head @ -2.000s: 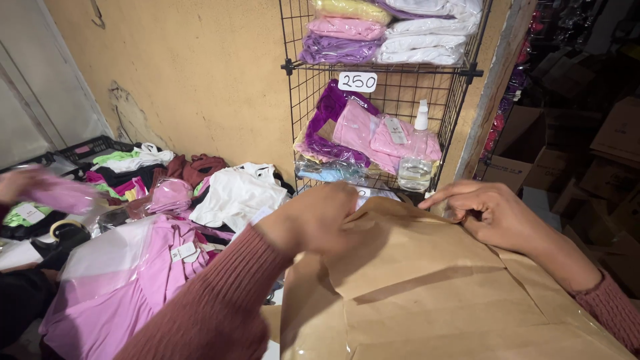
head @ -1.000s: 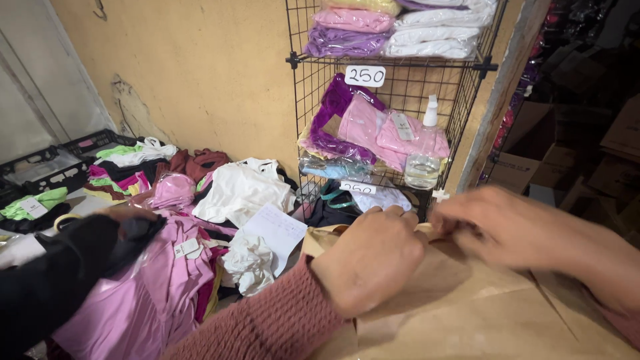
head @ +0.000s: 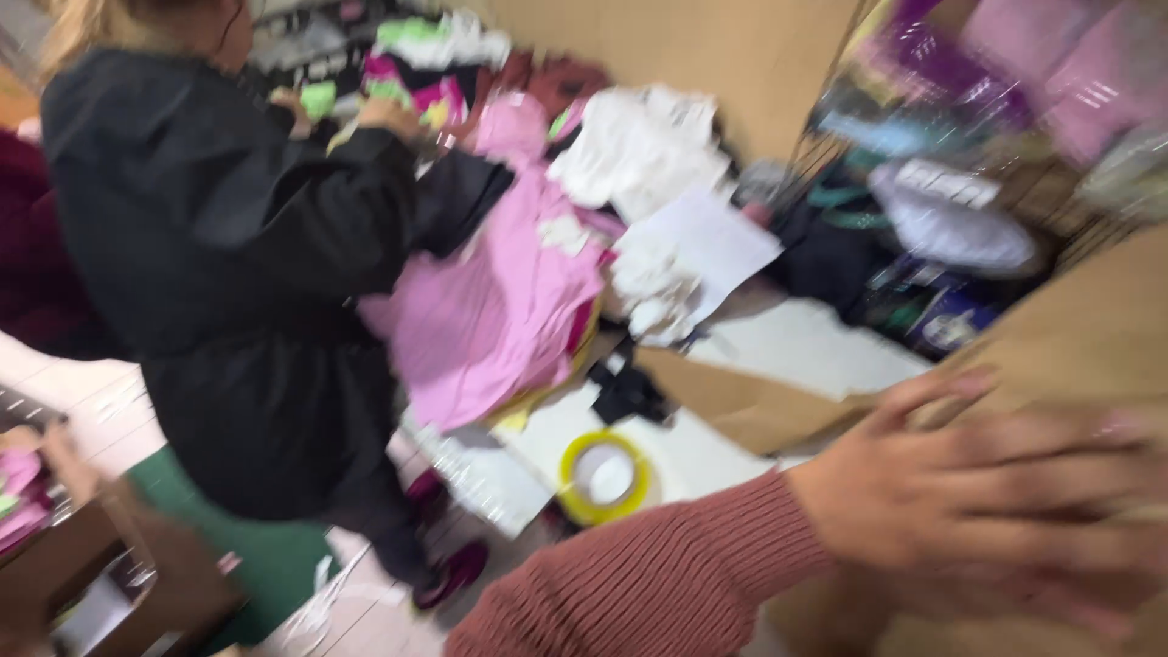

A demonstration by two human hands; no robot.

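My left hand (head: 976, 484), in a ribbed rust-coloured sleeve, lies with fingers spread against a brown paper package (head: 1086, 338) at the right edge. The picture is blurred there, and part of the package is cut off. My right hand is out of the frame. Left of my wrist, a roll of yellow-rimmed tape (head: 603, 477) lies on the white table (head: 785, 347). A flat piece of brown paper or card (head: 748, 397) and a small black item (head: 628, 388) are just behind it.
A person in a black coat (head: 246, 237) stands at the left by piled clothes, among them pink garments (head: 502, 292) and white ones (head: 639, 155). A white sheet (head: 707, 242) lies near them. A wire rack with bagged clothes (head: 985, 73) is at upper right; an open cardboard box (head: 119, 566) is lower left.
The view has swung left and down. Both my hands were at the top of the brown package; now only my left shows, its fingers spread on it.
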